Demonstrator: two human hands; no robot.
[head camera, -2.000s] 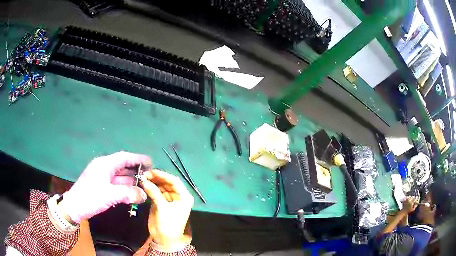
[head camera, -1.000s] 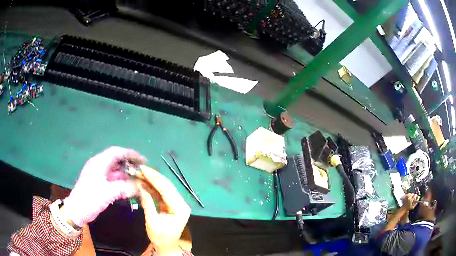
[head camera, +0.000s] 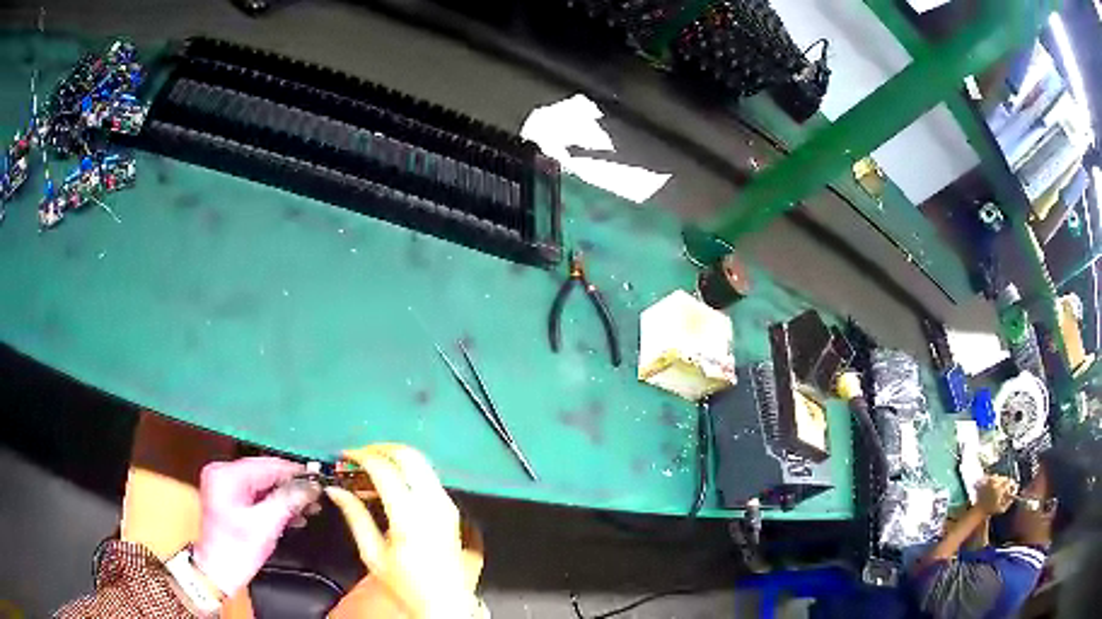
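My left hand (head camera: 251, 518), in a pink-white glove, and my right hand (head camera: 405, 520), looking yellow-orange, meet at the bench's front edge. Between their fingertips they hold a small circuit board (head camera: 324, 472), mostly covered by the fingers, with bits of white, red and green showing. Thin tweezers (head camera: 487, 412) lie on the green mat to the right of my hands. Orange-and-black side cutters (head camera: 583, 312) lie open farther back. A heap of circuit boards (head camera: 91, 121) lies at the far left.
A long black slotted rack (head camera: 351, 145) lies at the back. Torn white paper (head camera: 592, 145) is behind it. A white-yellow block (head camera: 686, 345) and a dark grey soldering station (head camera: 773, 423) stand right, near a green post (head camera: 834, 139). A person (head camera: 997, 544) sits at far right.
My hands have moved lower in the view and still hold the board. The bench items have shifted slightly right and up in the picture as the view moved.
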